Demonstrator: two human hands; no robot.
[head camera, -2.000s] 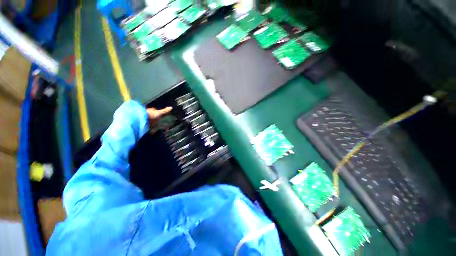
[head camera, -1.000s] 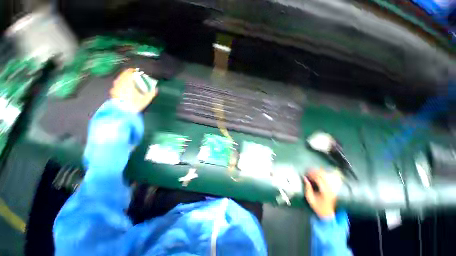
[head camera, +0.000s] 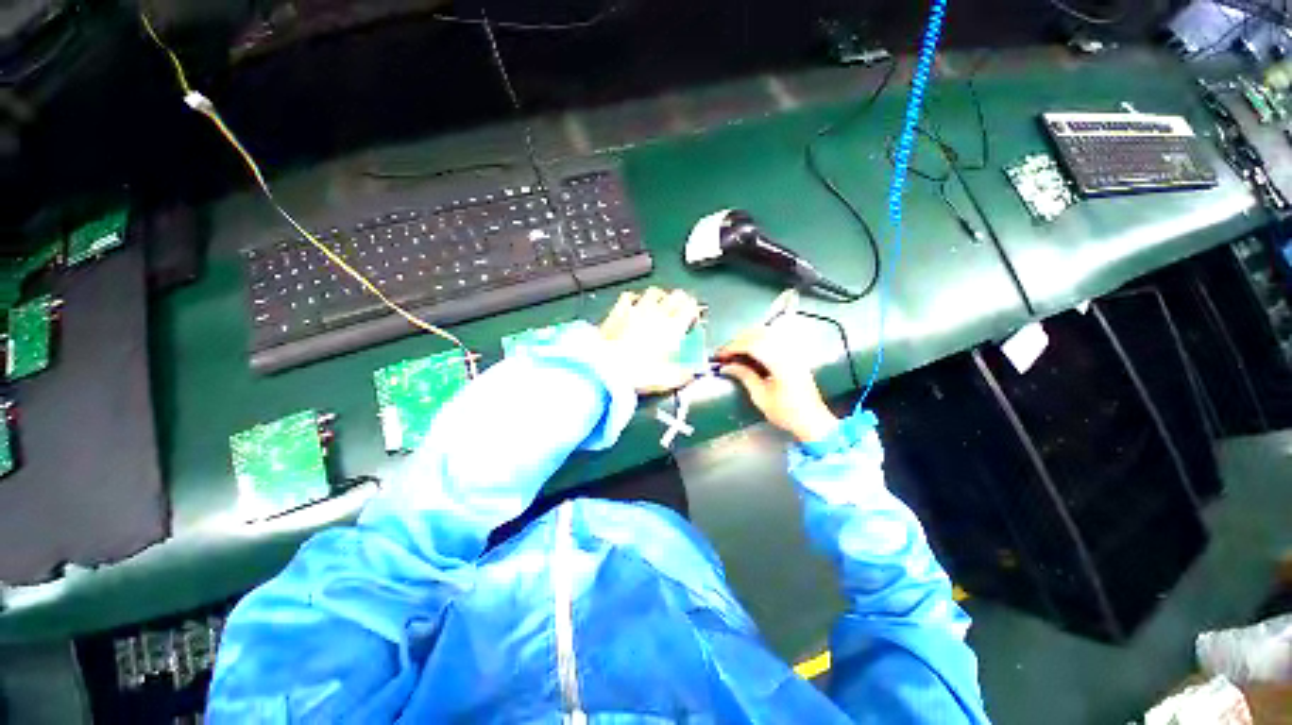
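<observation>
My left hand [head camera: 652, 340] presses on and grips a green circuit board [head camera: 693, 349] near the bench's front edge; the hand hides most of it. My right hand [head camera: 772, 375] pinches the small end of a thin dark lead [head camera: 716, 367] at the board's right edge. Whether it is plugged in cannot be told. Further left lie a circuit board [head camera: 281, 462], another circuit board [head camera: 421, 398] with a yellowish cable [head camera: 333, 257] reaching its connector edge, and a third board [head camera: 550, 340] partly behind my left sleeve. A white cross-like piece [head camera: 676, 422] is at the front edge.
A keyboard [head camera: 446, 255] lies behind the boards, with a barcode scanner [head camera: 751, 248] to its right. A blue coiled cord [head camera: 911, 128] hangs down at right. A black mat [head camera: 88, 411] is at left, a second keyboard [head camera: 1134, 152] at far right, and black totes [head camera: 1041, 467] stand below the bench.
My left hand has moved right from the mat side to beside my right hand, and its board is now at the bench's front edge. The view has swung and steadied.
</observation>
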